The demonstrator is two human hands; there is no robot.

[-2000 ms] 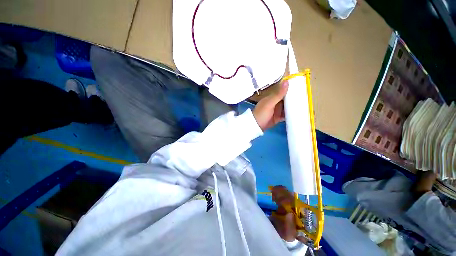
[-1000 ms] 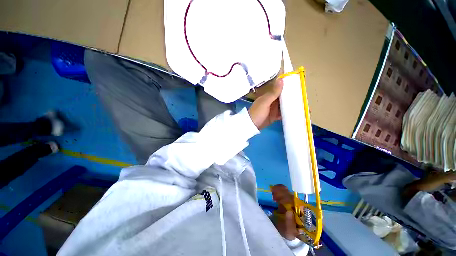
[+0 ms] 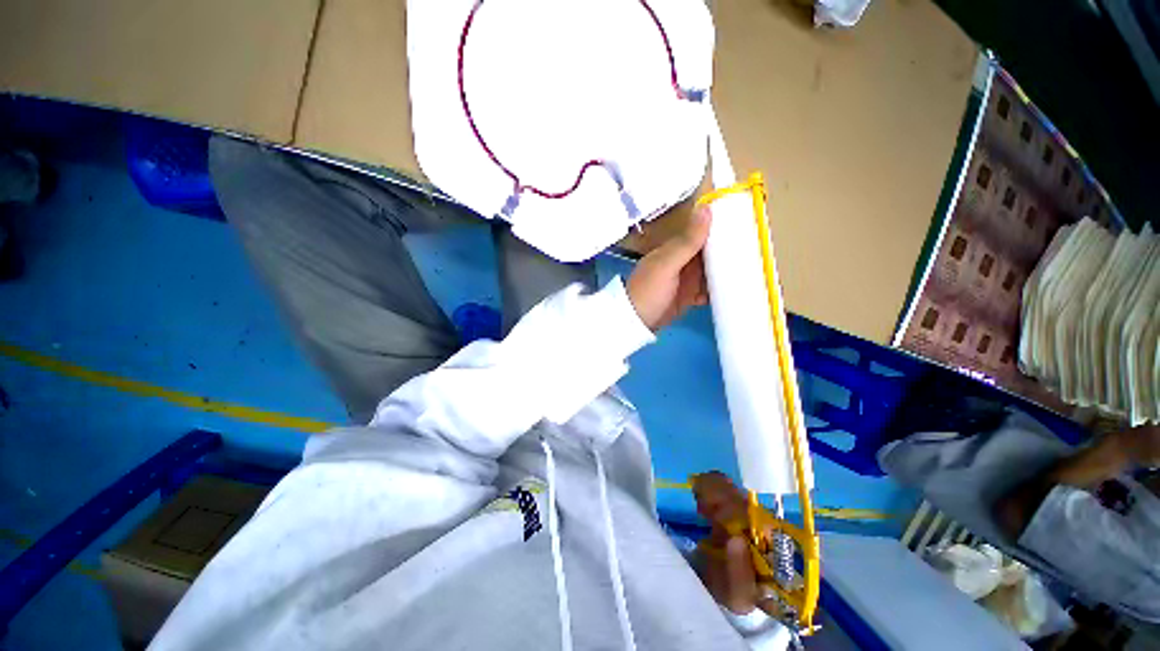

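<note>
A white panel (image 3: 566, 108) lies on the cardboard-covered bench, its top cut off by the picture's edge. A dark-red wire loop (image 3: 466, 95) with grey fixing tabs (image 3: 513, 201) is on it. My left hand (image 3: 670, 271) holds the front of the caulking gun (image 3: 779, 343) by its white cartridge (image 3: 748, 337), near the front ring. My right hand (image 3: 728, 541) is around the yellow trigger end at the rear; its fingers are partly hidden. The pale nozzle (image 3: 720, 150) points at the panel's right edge, by a grey tab.
The cardboard bench top (image 3: 827, 165) has a white wad (image 3: 840, 10) at its far edge. A patterned mat (image 3: 980, 254) and stacked panels (image 3: 1091, 318) are at the right, beside a seated person's arm (image 3: 1081, 490). A blue stool (image 3: 172, 165) and carton (image 3: 185, 528) are at the left.
The panel, gun front and left hand have shifted slightly left in view. The nozzle stays by the same right-hand tab. The walking legs at the left have gone out of view.
</note>
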